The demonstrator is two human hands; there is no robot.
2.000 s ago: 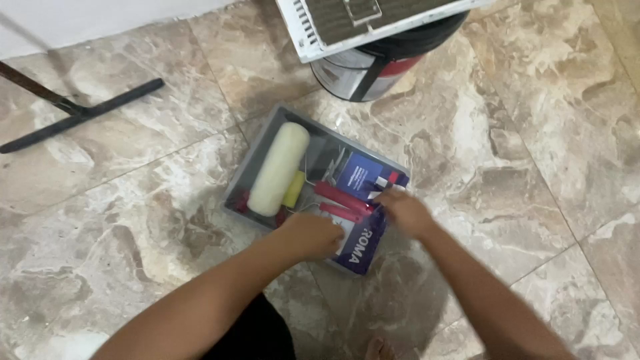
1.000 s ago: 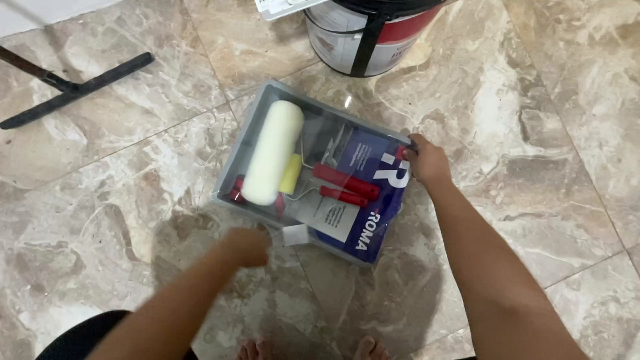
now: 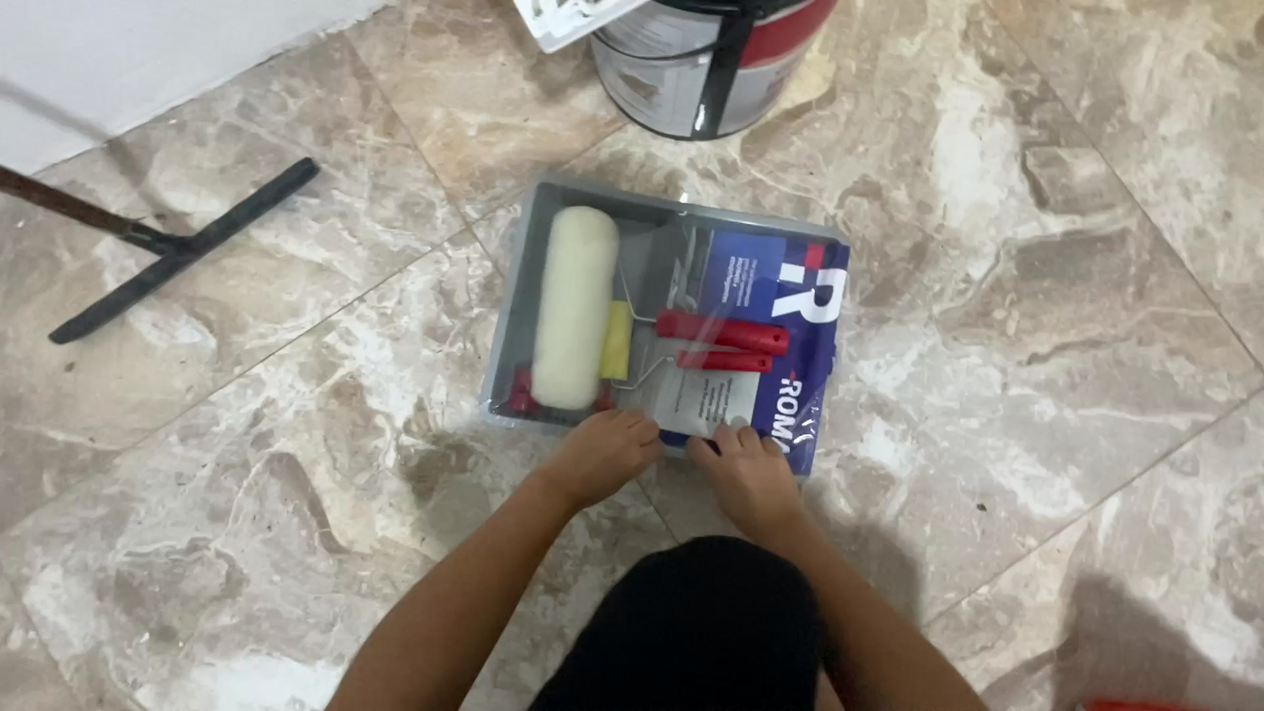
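A grey plastic paint tray [image 3: 647,212] wrapped in clear film lies on the floor in front of me. Under the film are a large cream paint roller [image 3: 576,306], a small yellow roller [image 3: 617,341], two red handles [image 3: 722,333] and a blue printed card insert [image 3: 795,365]. My left hand [image 3: 604,456] pinches the wrapping at the tray's near edge, below the large roller. Close to its right, my right hand [image 3: 748,476] has its fingers bent on the same edge, over the card; what its fingertips grip is hidden.
A paint bucket [image 3: 681,84] with a black handle stands beyond the tray, a white plastic paint grid [image 3: 568,15] at its top. A floor squeegee [image 3: 183,252] lies at the left near the white wall [image 3: 148,59]. My dark-clothed knee [image 3: 696,622] is below my hands.
My right hand has moved from the tray's right side to its near edge. My left hand, off the tray a second ago, is now at that edge too. A white tag near there is no longer visible.
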